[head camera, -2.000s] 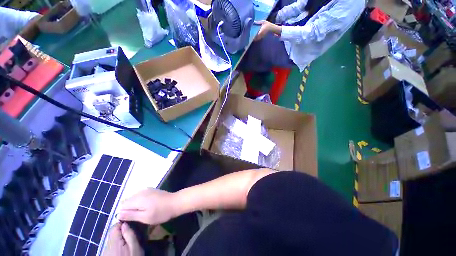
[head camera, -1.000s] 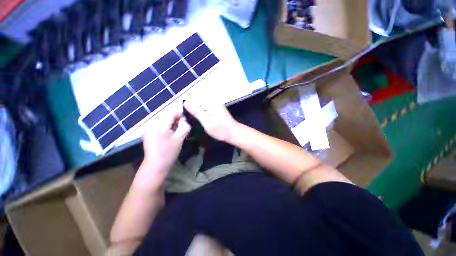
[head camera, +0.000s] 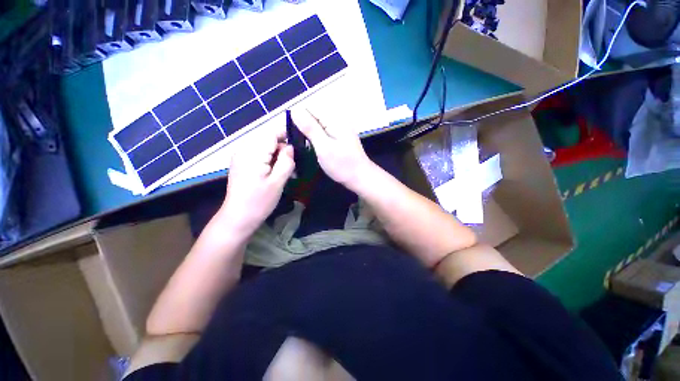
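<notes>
The pad sheet (head camera: 224, 104) lies aslant on white paper (head camera: 175, 45), with black rectangles in rows and thin white lines between them. My left hand (head camera: 257, 178) and my right hand (head camera: 332, 149) are close together at the front edge of the bench, just below the sheet. A thin small black part (head camera: 290, 128) stands up between my fingers, mostly hidden by them. The fingertips of both hands touch it. I cannot tell whether it is a pad or a plate.
Black housings (head camera: 142, 22) stand in a row behind the paper. A small open carton (head camera: 514, 37) with black pieces is at the upper right, by black cables. A large carton (head camera: 537, 201) holds clear wrap and white strips. Another carton (head camera: 142, 260) is at lower left.
The view has swung left and down to the pad sheet and both hands. Against one second ago, the hands hold nearly the same place, and the black part shows more between the fingers.
</notes>
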